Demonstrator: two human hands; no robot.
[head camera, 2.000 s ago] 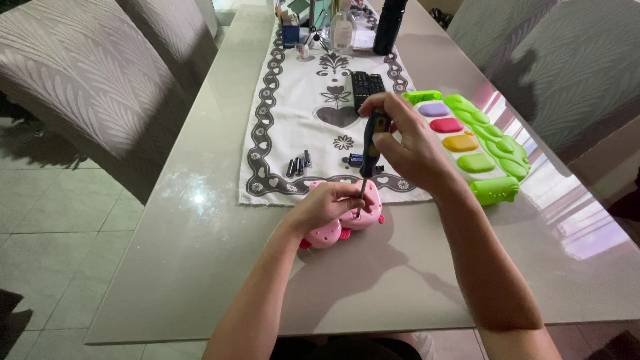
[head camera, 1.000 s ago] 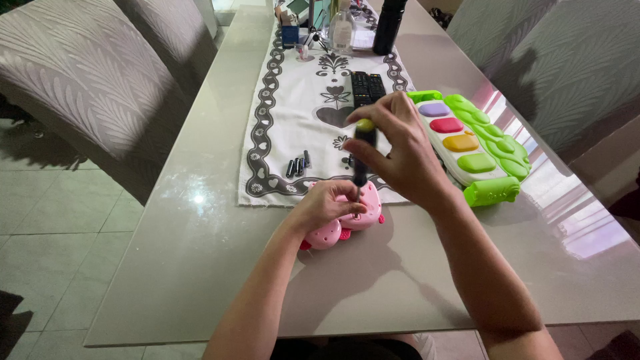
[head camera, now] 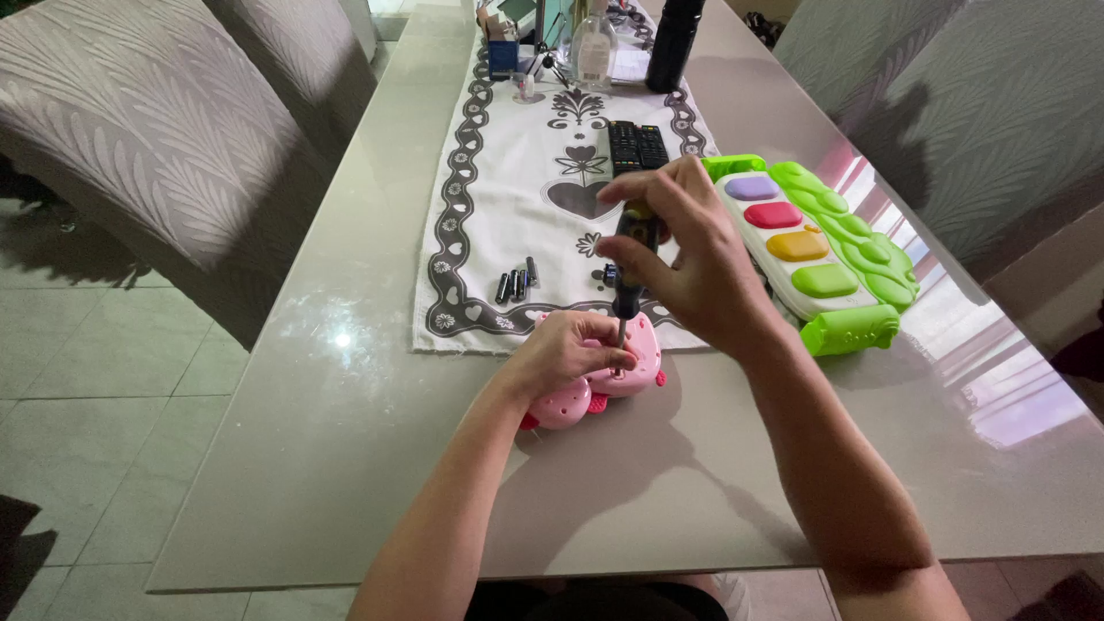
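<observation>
A pink plastic toy (head camera: 561, 405) with red parts lies on the table near its front edge. My left hand (head camera: 569, 349) rests on the toy, its thumb and fingertips around the lower shaft of a screwdriver (head camera: 628, 297). Upright over the toy, the screwdriver has its tip down at the pink surface. My right hand (head camera: 690, 250) is around the dark handle from the right, with the thumb and fingers loosely about it. Whether the tip sits in a screw cannot be told.
Several batteries (head camera: 517, 283) lie on the patterned table runner (head camera: 500, 198). Two black remote controls (head camera: 636, 147) are beyond my right hand. A green and white toy with coloured keys (head camera: 798, 246) stands at right. Farther back are a clear bottle (head camera: 593, 52) and a black bottle (head camera: 674, 43).
My right hand's fingers have shifted about the screwdriver handle, which leaned differently in the earlier frames. My left hand and the pink toy have stayed in place.
</observation>
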